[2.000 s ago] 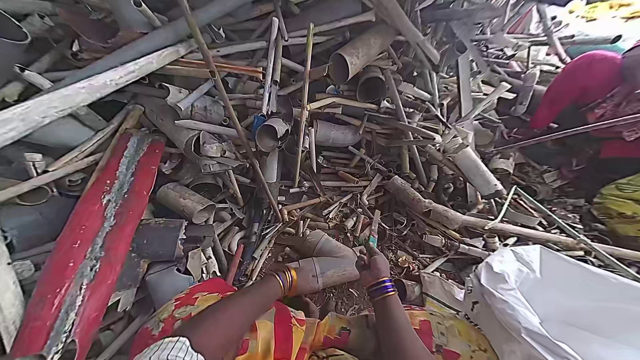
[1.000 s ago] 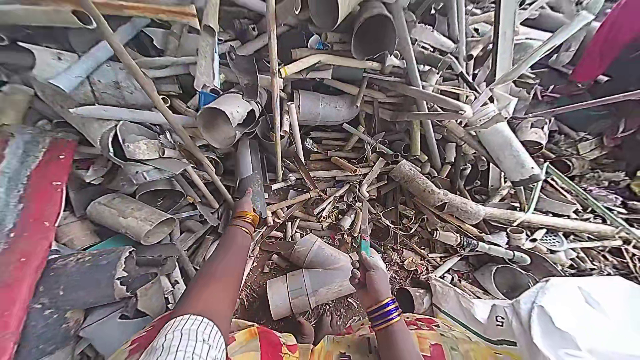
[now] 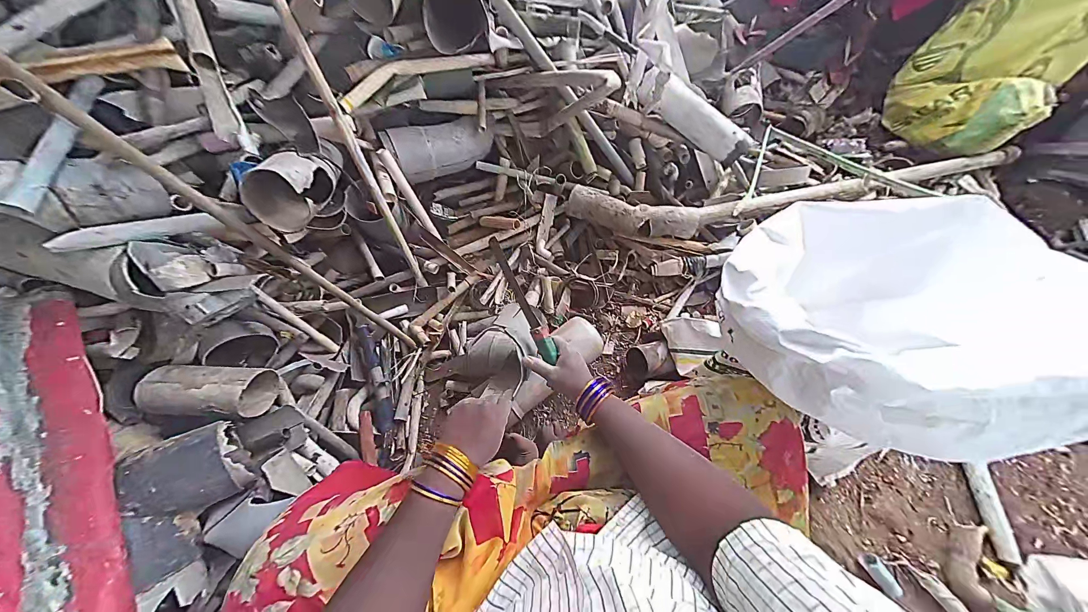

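My right hand (image 3: 565,370) is closed around the green handle (image 3: 546,347) of a tool with a long, narrow, dark blade (image 3: 516,285); the blade points up and away over the scrap. My left hand (image 3: 476,423) is at a grey plastic pipe piece (image 3: 497,355) just in front of my lap, with its fingers partly hidden, so its hold is unclear. Under and beside my right hand lies a pale pipe fitting (image 3: 580,338). Bangles circle both wrists.
Piled plastic pipe offcuts (image 3: 208,389) spread ahead and left. A long thin stick (image 3: 195,200) crosses them. At the right stands a large white sack (image 3: 901,323), with a yellow bag (image 3: 973,81) beyond. A red-painted piece (image 3: 72,459) lies at the left edge.
My left hand has come back from the dark pipe in the pile to the pipe piece before my lap. My right hand keeps the green-handled tool. The view has swung right.
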